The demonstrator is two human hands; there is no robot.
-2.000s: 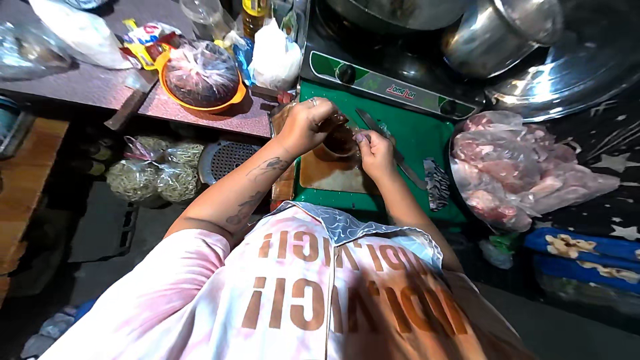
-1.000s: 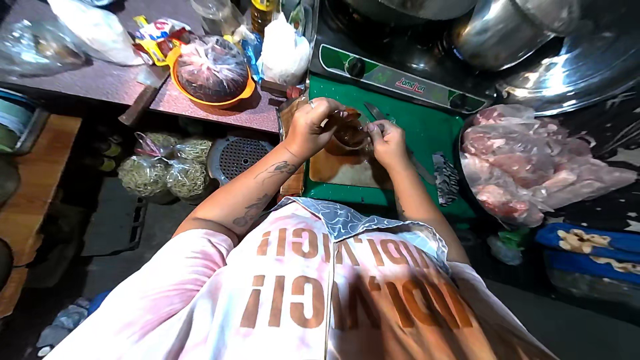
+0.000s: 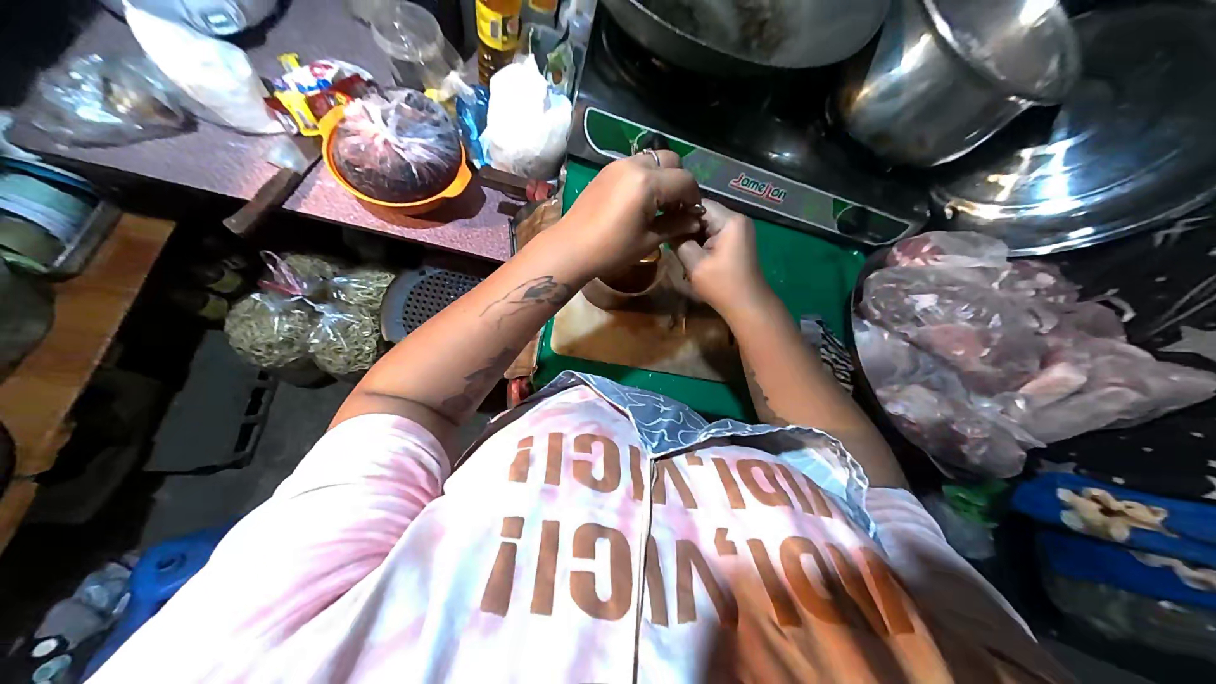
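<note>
My left hand (image 3: 635, 211), with a ring on one finger, is curled above a small round bowl (image 3: 627, 285). My right hand (image 3: 724, 255) meets it from the right, with fingertips pinched together. Something small and dark shows between the two hands, too small and hidden to name. The bowl stands on a brown cutting board (image 3: 608, 337), which lies on a green surface (image 3: 817, 271). The hands and forearms hide part of the bowl and the board.
A two-burner stove (image 3: 750, 180) with a pan and a steel pot (image 3: 950, 85) stands beyond my hands. Bagged raw meat (image 3: 988, 351) lies right. On the left are an orange bowl (image 3: 399, 201) holding a filled plastic bag, a wooden-handled knife (image 3: 266, 197) and an oil bottle (image 3: 498, 33).
Both hands have risen somewhat from over the bowl toward the stove and come together, fingertips close. Earlier they were farther apart at the bowl's two sides.
</note>
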